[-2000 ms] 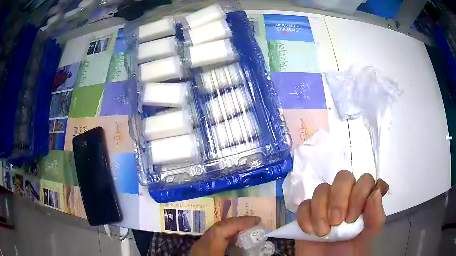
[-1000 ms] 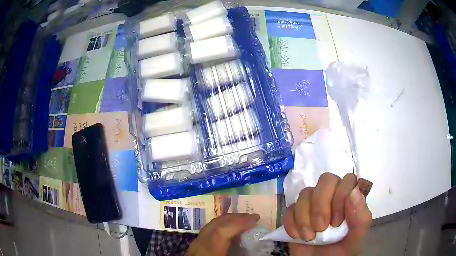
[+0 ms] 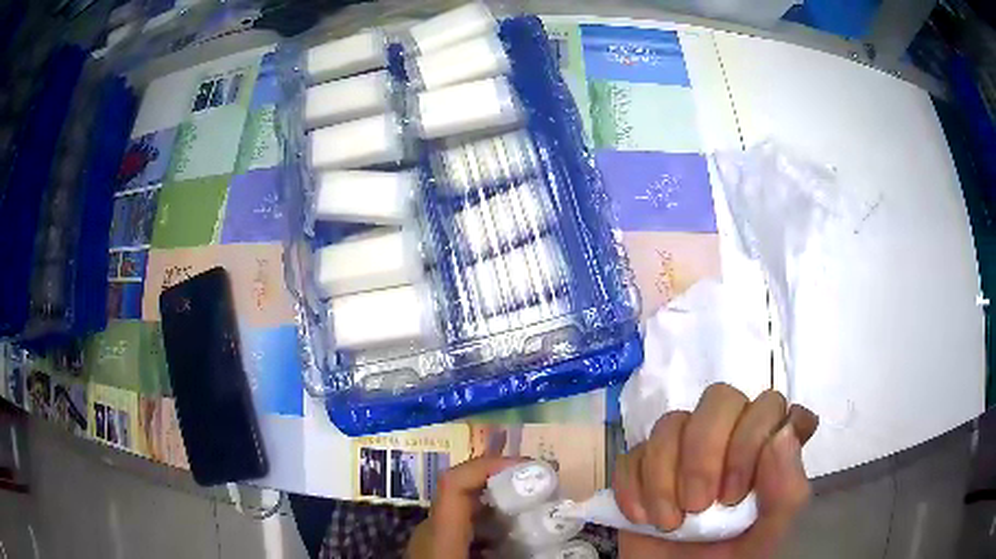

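Observation:
My left hand (image 3: 450,513), cut off by the bottom edge, holds about three white units (image 3: 529,487) with their clear end faces up, showing small round marks. My right hand (image 3: 715,464) is closed around a white cone bag (image 3: 699,522). The bag's tip points left and is at the end face of the middle unit; whether it touches is not clear. A brownish twisted end shows above the fist. A blue tray (image 3: 491,406) with a clear cover holds two columns of white units (image 3: 366,197) behind my hands.
A black smartphone (image 3: 214,377) lies left of the tray. Stacked blue-edged trays (image 3: 87,207) stand at far left. A crumpled white wipe (image 3: 688,355) and clear plastic film (image 3: 778,207) lie at right. A printed sheet (image 3: 655,197) covers part of the white tabletop.
The units in my left hand stand higher and show more clearly than one second ago. My right hand and the bag have shifted slightly. The clear film behind the bag has changed shape.

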